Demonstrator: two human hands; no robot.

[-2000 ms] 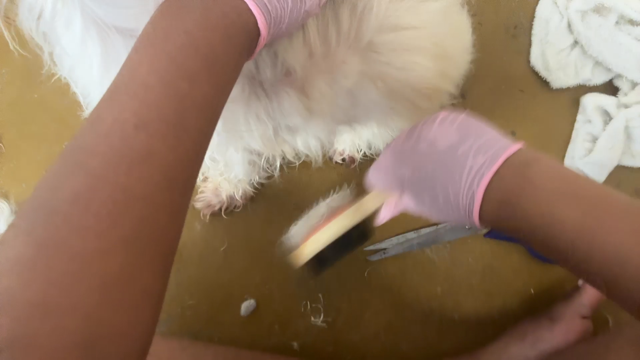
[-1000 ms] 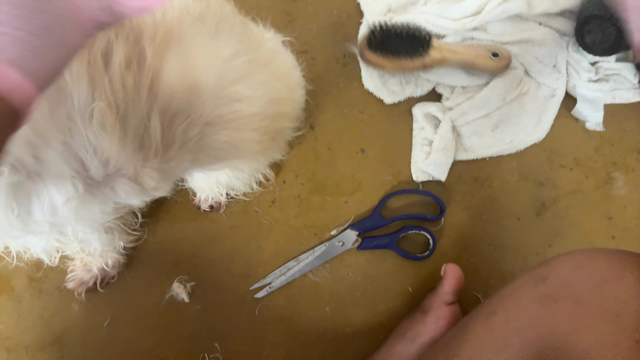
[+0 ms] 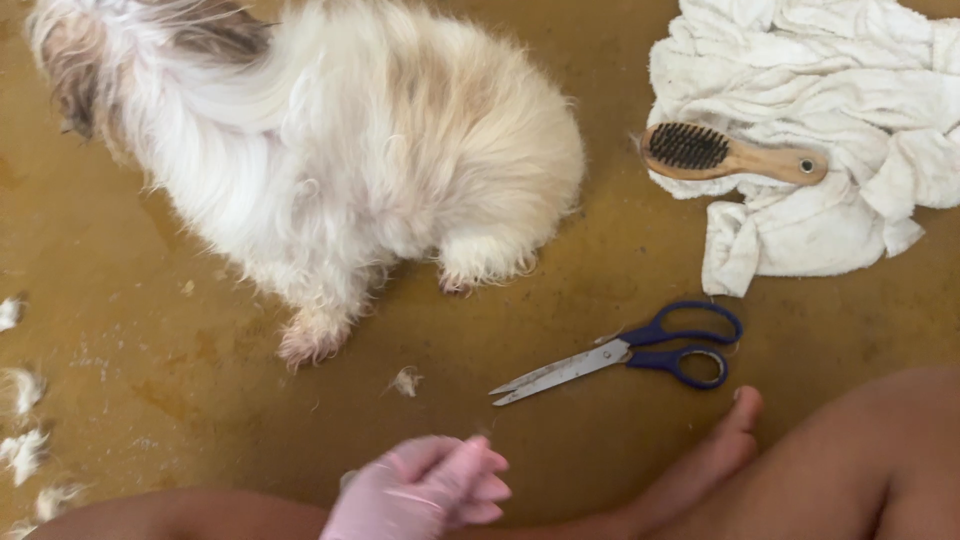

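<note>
My left hand [image 3: 427, 484], in a pink glove, is at the bottom centre, its fingers curled together and blurred; I cannot tell whether they pinch anything. My right hand is out of view. Above is a long-haired white and tan dog [image 3: 390, 142], its darker-eared head at the upper left. A pair of scissors [image 3: 607, 356] with blue handles lies on the floor up and right of my hand, blades slightly apart. To the right, a wooden brush [image 3: 739, 154] rests bristles up on a crumpled white towel [image 3: 810, 97].
A small tuft of fur [image 3: 407, 381] lies between the dog and my hand. Several more tufts [image 3: 24, 454] are along the left edge of the brown floor [image 3: 187, 390]. My bare legs [image 3: 847, 457] and a foot [image 3: 720, 450] border the lower edge.
The brush, held in my right hand two seconds ago, is on the towel. My gloved hands have left the dog, and my left hand is at the bottom. The dark object by the towel is out of view.
</note>
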